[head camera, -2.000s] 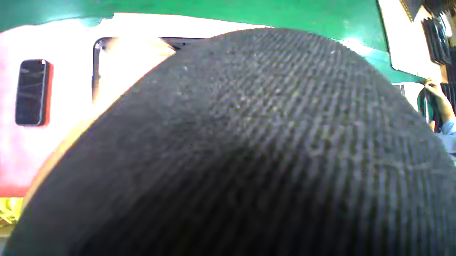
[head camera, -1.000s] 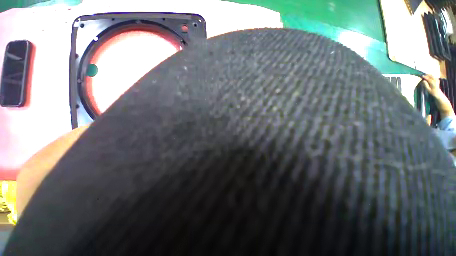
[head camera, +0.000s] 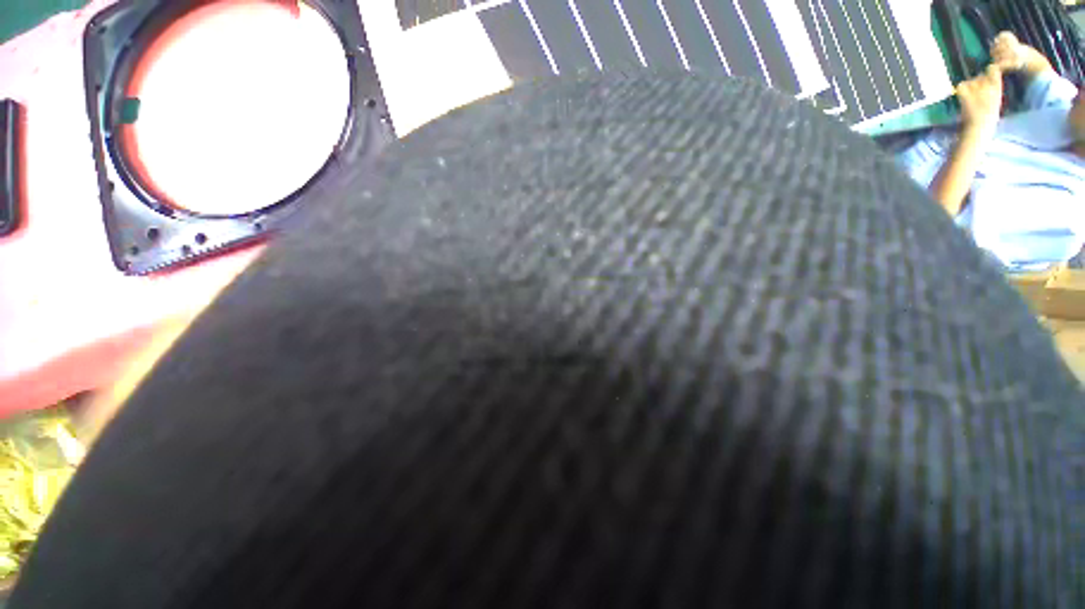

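Observation:
A black squarish ring frame (head camera: 173, 238) with a large round opening and small holes lies flat on the pink and white mat (head camera: 60, 309) at the upper left. A small green spot shows through its opening. A blurred sliver of skin (head camera: 131, 375) shows below the frame, beside the dark fabric; it is probably part of my left hand or forearm, with no fingers visible. My right hand is not in view. Dark ribbed fabric (head camera: 619, 357) covers the centre and hides the frame's right edge.
White sheets with wide black bars (head camera: 643, 36) lie right of the frame. A phone-like black object (head camera: 8, 167) is cut off at the left edge. Another person in light blue (head camera: 1029, 196) stands at the right, hands near dark parts. Yellow material (head camera: 42, 476) lies lower left.
The view has swung right. The frame, partly covered at first, has its opening exposed and sits further up and left. The barred sheets and more of the other person now show.

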